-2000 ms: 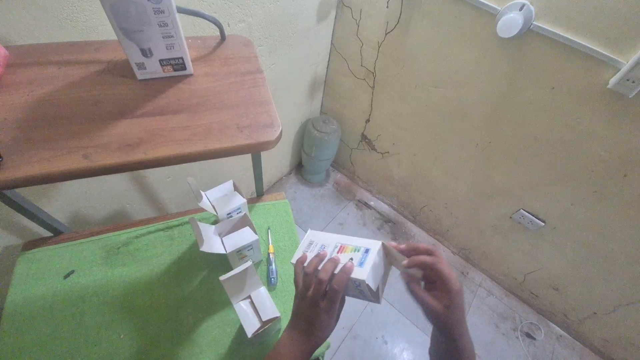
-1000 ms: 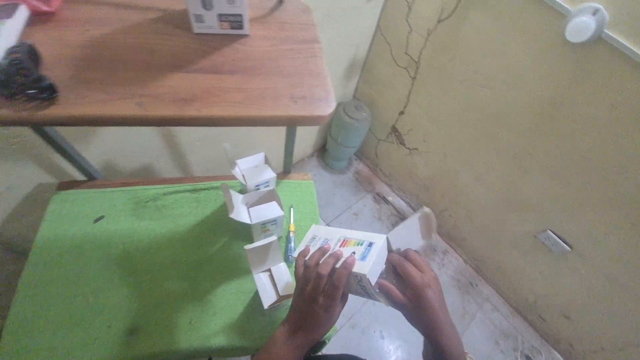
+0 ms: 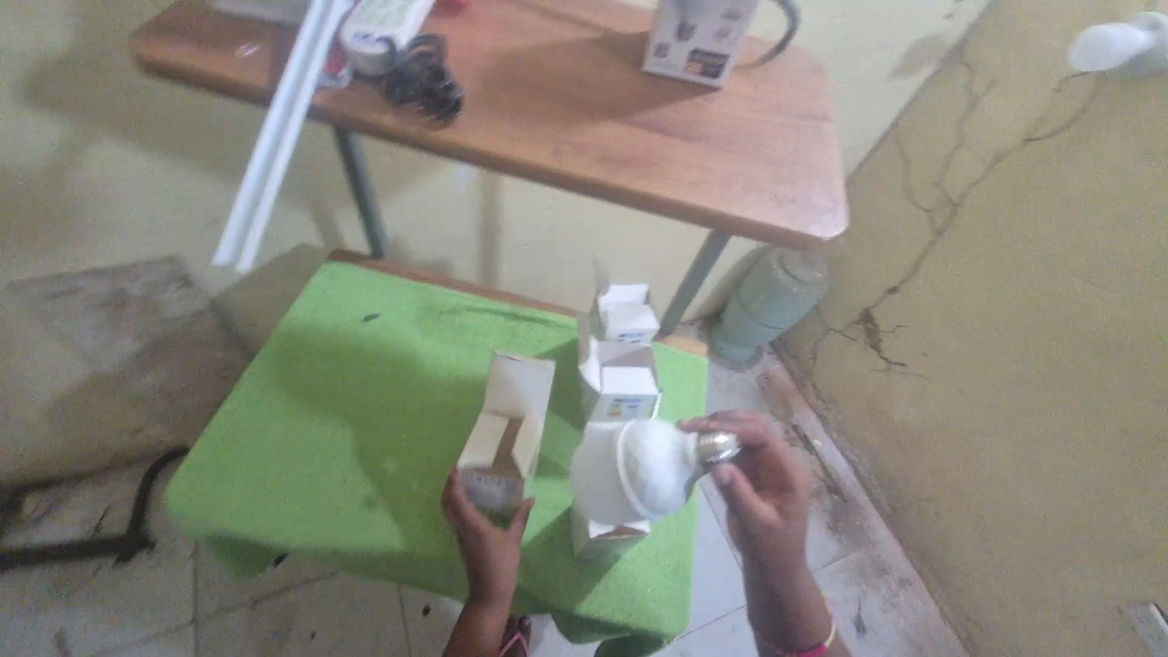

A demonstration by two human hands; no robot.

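My right hand [image 3: 762,479] grips a white light bulb [image 3: 634,470] by its metal screw base, with the round end pointing left above the green cloth. My left hand [image 3: 488,538] holds an open cardboard box [image 3: 511,438] by its near end, its flap raised, over the middle of the cloth. Two more open white boxes, a far one [image 3: 630,315] and a nearer one [image 3: 622,379], stand beyond the bulb. Another box [image 3: 610,540] is partly hidden beneath the bulb.
The green cloth [image 3: 301,411] covers a low table. Behind it, a wooden table [image 3: 566,119] bears a printed box [image 3: 698,41], a dark coiled cable [image 3: 424,82] and long white strips [image 3: 283,128] overhanging its edge. A greenish vessel [image 3: 771,301] stands in the wall corner.
The bulb is now out in my right hand. The box that both hands held near the cloth's right edge is now in my left hand, farther left. The view has swung left.
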